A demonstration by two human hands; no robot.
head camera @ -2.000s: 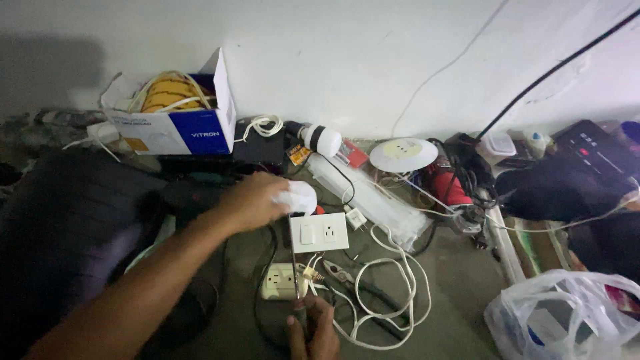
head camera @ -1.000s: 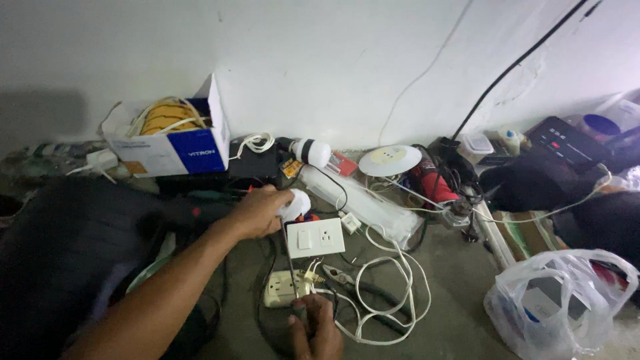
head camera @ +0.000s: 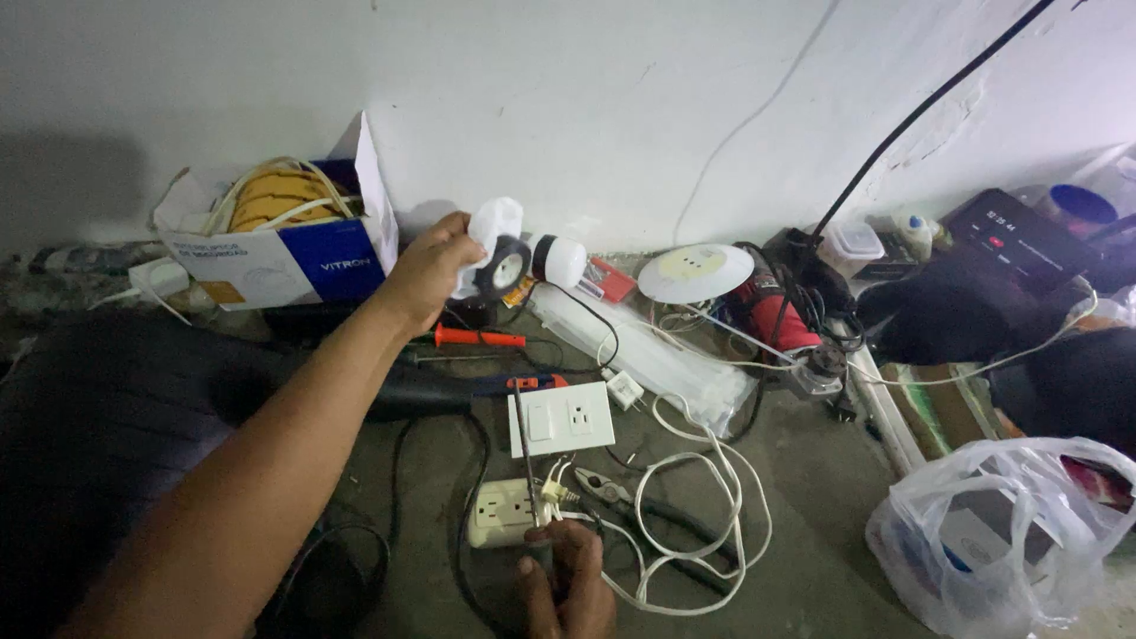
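My left hand [head camera: 437,271] grips a crumpled white plastic wrapper [head camera: 493,225] and a roll of black electrical tape [head camera: 504,268], raised near the wall. Low in the view, my right hand [head camera: 568,581] holds a screwdriver [head camera: 527,461] by its dark handle, shaft pointing up. The shaft crosses in front of a beige outlet block [head camera: 500,513] and the left part of a white switch and outlet plate [head camera: 593,424]. Beside them lie pliers [head camera: 657,508] with dark handles and a loosely coiled white cable [head camera: 642,524]. A small white plug adapter [head camera: 624,389] sits behind the plate.
An open cardboard box [head camera: 266,266] holding a yellow item stands at the back left. Behind the plate are an orange-handled tool [head camera: 479,336], a bag of clear strips [head camera: 648,355], a round white lamp [head camera: 696,273] and a red power tool [head camera: 777,315]. A plastic bag [head camera: 1003,532] sits front right.
My left hand has moved up, away from the plate; the black tape roll now shows in it, along with the white wrapper. My right hand still holds the screwdriver low down.
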